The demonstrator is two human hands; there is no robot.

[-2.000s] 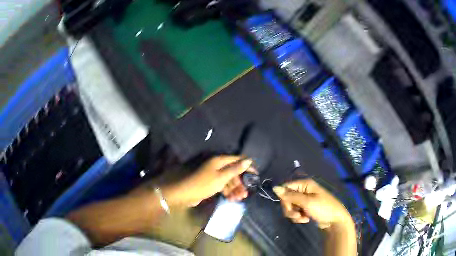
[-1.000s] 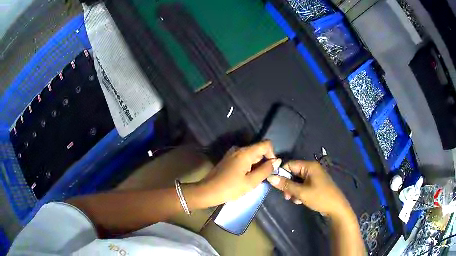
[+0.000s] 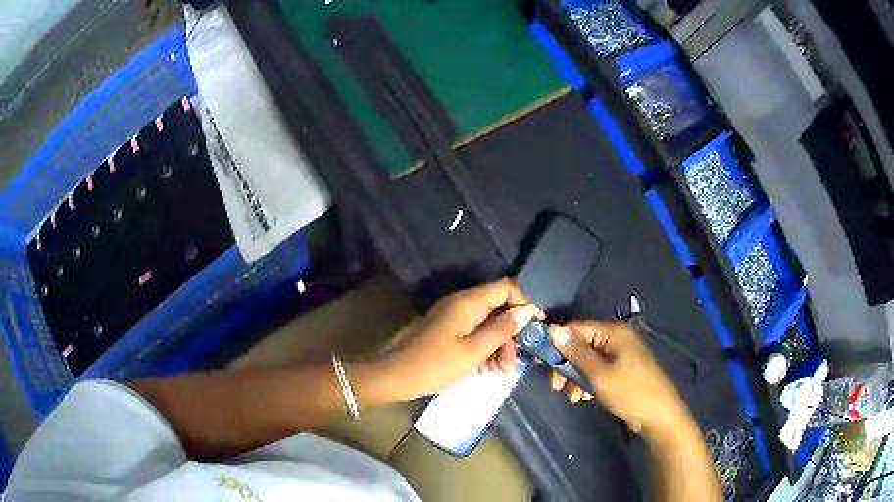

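My left hand point(image 3: 456, 343) and my right hand point(image 3: 622, 373) meet at the lower centre. Both grip a small dark lever handle point(image 3: 535, 335) with its round hub showing between my fingertips. Beneath my hands, a glossy black lock panel point(image 3: 562, 260) shows its rounded far end on the mat. A bright, reflecting rounded end point(image 3: 466, 412) shows nearer me, over my lap; my hands hide the part between, so I cannot tell if it is the same panel.
Blue parts bins point(image 3: 720, 191) with small metal parts run along the right. A thin dark tool point(image 3: 659, 333) and loose rings point(image 3: 727, 456) lie on the black mat point(image 3: 529, 162). A blue crate point(image 3: 98, 103) with black panels stands left. Black pieces cross the green board point(image 3: 490, 59).
The white piece seen between my fingertips a second ago no longer shows. The lever handle's hub now shows there, and my right fingers lie along the handle. The camera view has shifted slightly.
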